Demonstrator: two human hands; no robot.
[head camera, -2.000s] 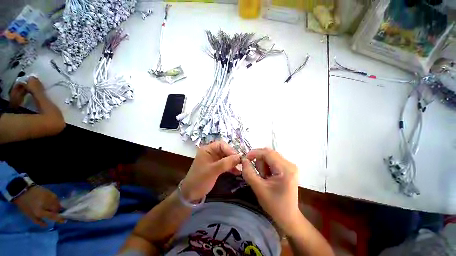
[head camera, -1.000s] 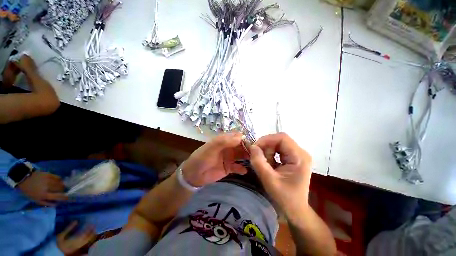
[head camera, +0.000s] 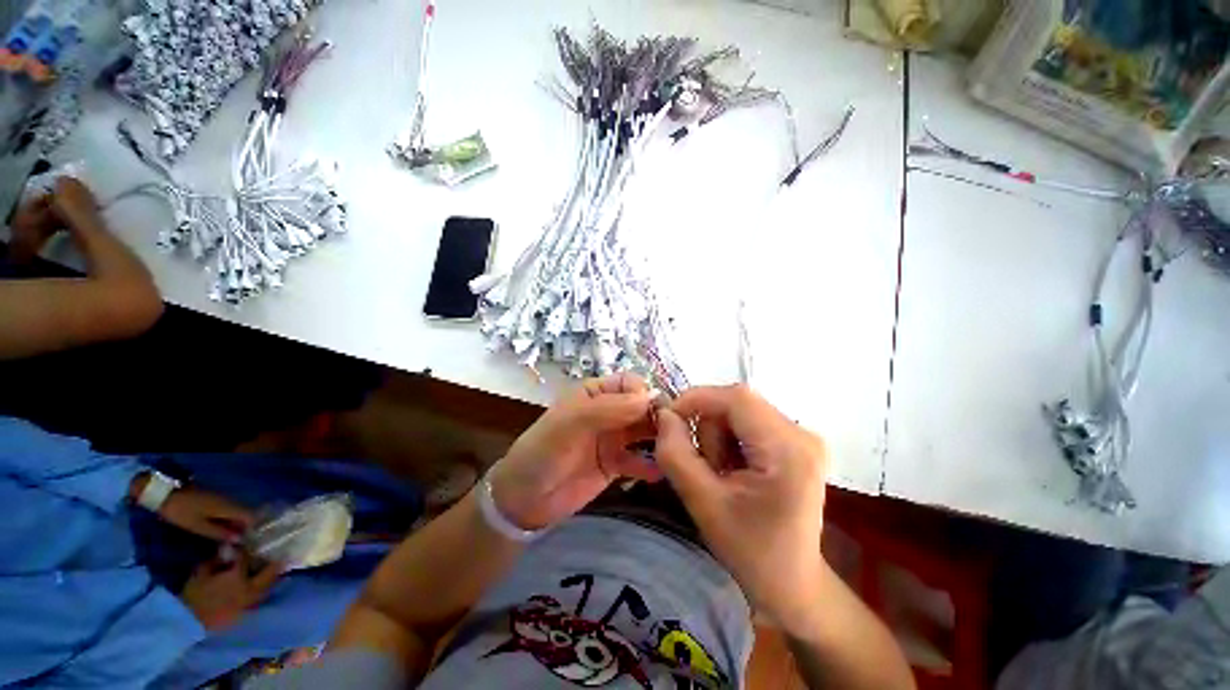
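Observation:
My left hand (head camera: 573, 452) and my right hand (head camera: 749, 472) meet at the fingertips just over the table's near edge. Both pinch fine wire ends (head camera: 661, 399), with a few red and dark strands showing; the exact piece is mostly hidden by the fingers. Directly beyond them lies a fan of many white cables (head camera: 580, 256), dark wire ends away from me and white plugs near. A single cable (head camera: 793, 162) with a dark split tip lies right of the bundle.
A black mobile phone (head camera: 460, 267) lies left of the bundle, with a small green packet (head camera: 463, 158) beyond. Neighbours' cable bundles lie left (head camera: 256, 216) and right (head camera: 1109, 351). A picture bag (head camera: 1106, 81) stands back right. A person in blue (head camera: 81, 539) sits at left.
The view has shifted slightly. My hands stay together at the fingertips, the left fingers curled more than a second ago. The person at left has brought both hands together at the clear bag.

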